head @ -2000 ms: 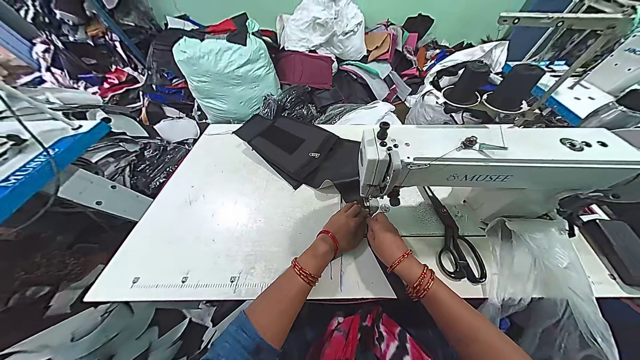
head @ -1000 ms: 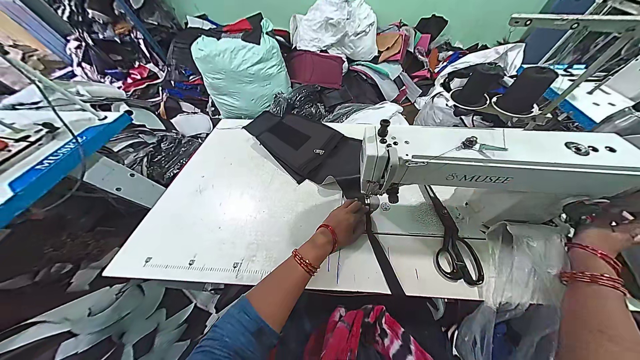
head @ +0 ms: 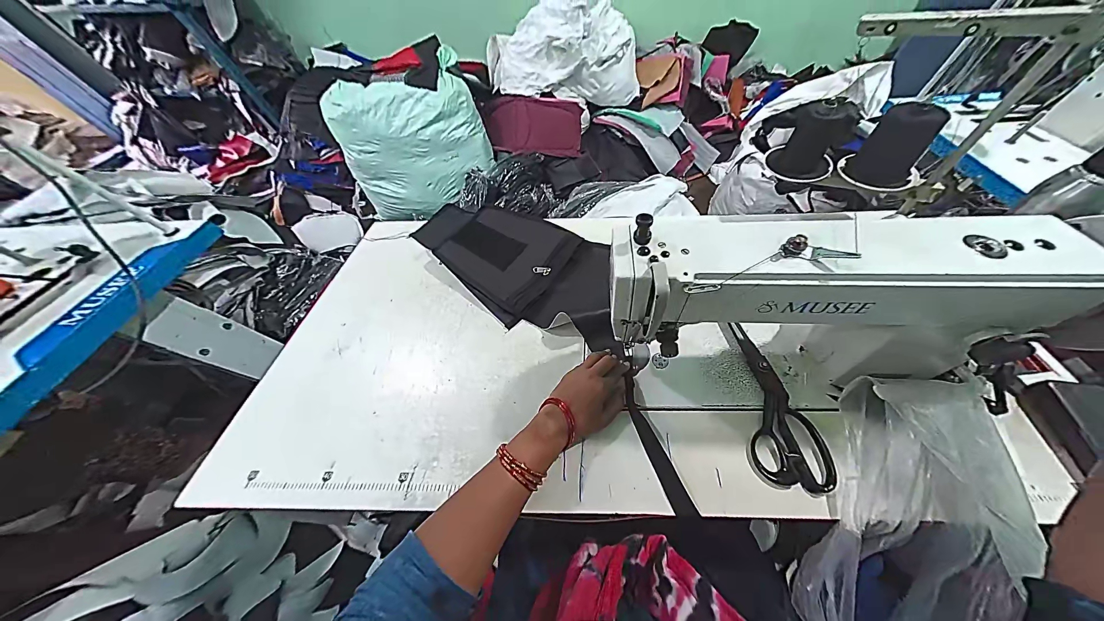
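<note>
My left hand [head: 595, 392], with red bangles at the wrist, presses on black fabric at the needle area of a white MUSEE sewing machine [head: 819, 285]. Behind the hand, the stacked black fabric piece [head: 517, 259] lies on the table, with a small white mark on it. A narrow black strip [head: 660, 457] runs from the needle area over the table's front edge. Black-handled scissors [head: 785, 423] lie to the right, their blades partly beneath the machine arm. Only part of my right arm [head: 1078, 526] shows at the right edge; the right hand is out of view.
A translucent plastic bag [head: 931, 483] hangs over the table's front right edge. Black thread cones [head: 893, 147] stand behind the machine. A pale green sack [head: 410, 142] and heaped fabric scraps lie beyond the white table [head: 345, 388]. Another machine's blue-edged table [head: 112, 310] is at left.
My right hand has left the fabric near the needle, moved right to the machine's right end, and then gone out of view. My left hand has stayed by the needle.
</note>
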